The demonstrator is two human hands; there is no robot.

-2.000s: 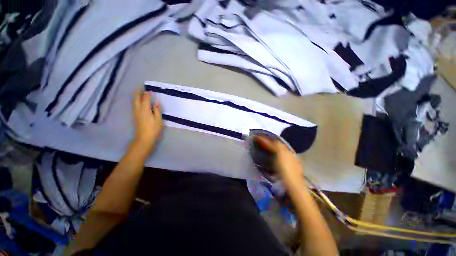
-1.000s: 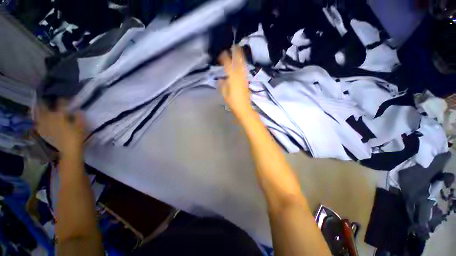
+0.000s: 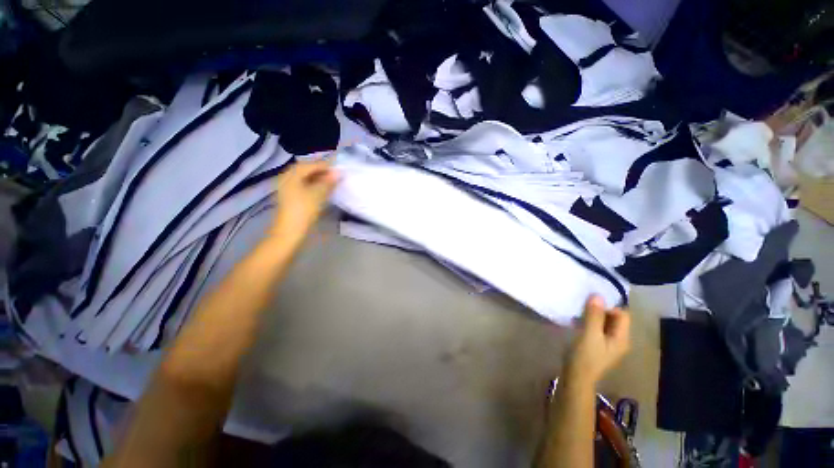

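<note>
A long white garment panel (image 3: 466,242) with a black stripe along its far edge is stretched between my two hands, slanting down to the right over the pressing table (image 3: 384,320). My left hand (image 3: 304,194) pinches its left end. My right hand (image 3: 601,340) pinches its right end between thumb and fingers. The iron (image 3: 614,425) is at the near right beside my right forearm, partly hidden and cut off by the picture's edge; its reddish-brown handle shows.
Striped panels (image 3: 174,196) lie fanned at the left, with black ends at the top. White and black pieces (image 3: 677,183) are piled at the far centre and right. A black square (image 3: 700,375) and grey fabric (image 3: 754,297) lie at the right. Striped fabric (image 3: 91,420) hangs below left.
The blurred panel at the left has left my hands and the fanned panels lie flat. Both hands now hold another panel over the centre; my right hand has moved right and nearer.
</note>
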